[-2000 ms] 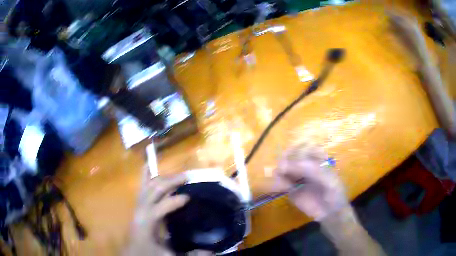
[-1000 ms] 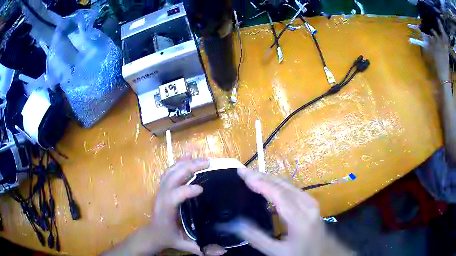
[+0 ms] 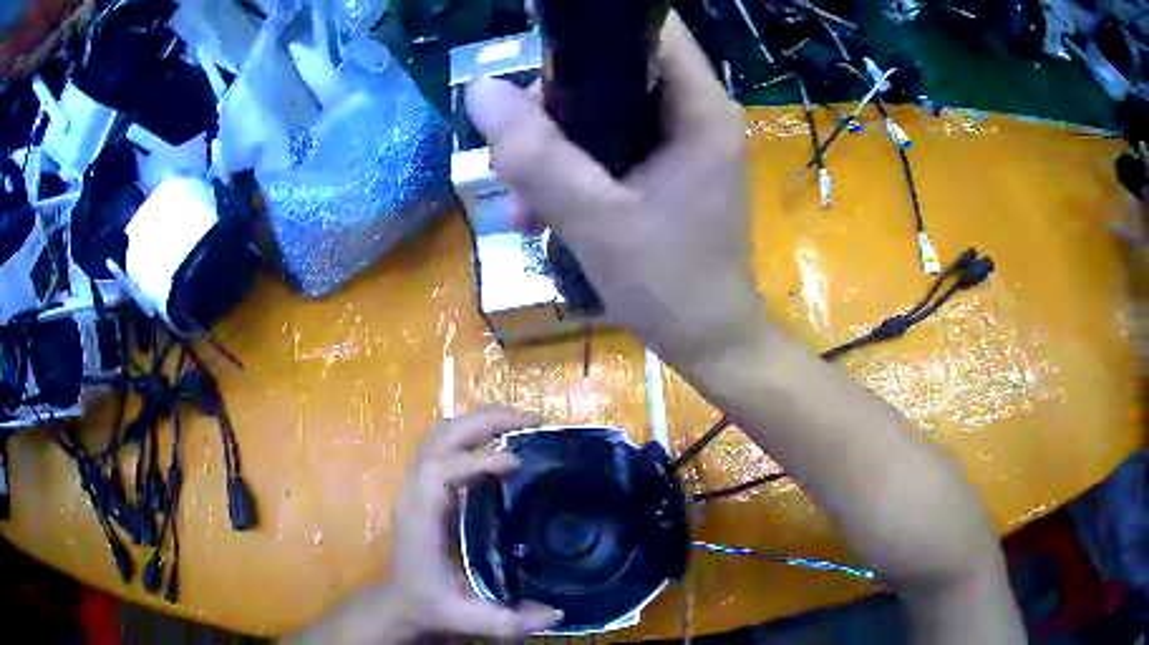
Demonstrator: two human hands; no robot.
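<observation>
The camera housing (image 3: 577, 523), a white shell with a black round hollow, lies open side up near the table's front edge. My left hand (image 3: 447, 529) holds its left side. Two white antennas, one of them at the right (image 3: 655, 388), point away from me. The black tail cable (image 3: 869, 338) and thin connector wires (image 3: 788, 558) run out to the right. My right hand (image 3: 643, 202) is raised over the screw feeder (image 3: 514, 271), gripping the thick black electric screwdriver (image 3: 602, 76). My hand hides much of the feeder, and the screwdriver's bit is not clearly seen.
A clear bag of small bluish-silver parts (image 3: 347, 189) stands left of the feeder. White and black camera units (image 3: 177, 246) are piled at the left, with black cables (image 3: 151, 441) hanging from them. Loose cables (image 3: 901, 164) lie at the back right on the orange-yellow tabletop (image 3: 340, 378).
My right hand has left the housing, moved up and forward, and taken hold of the hanging screwdriver. My left hand still holds the housing. The whole view has shifted, showing more of the left side.
</observation>
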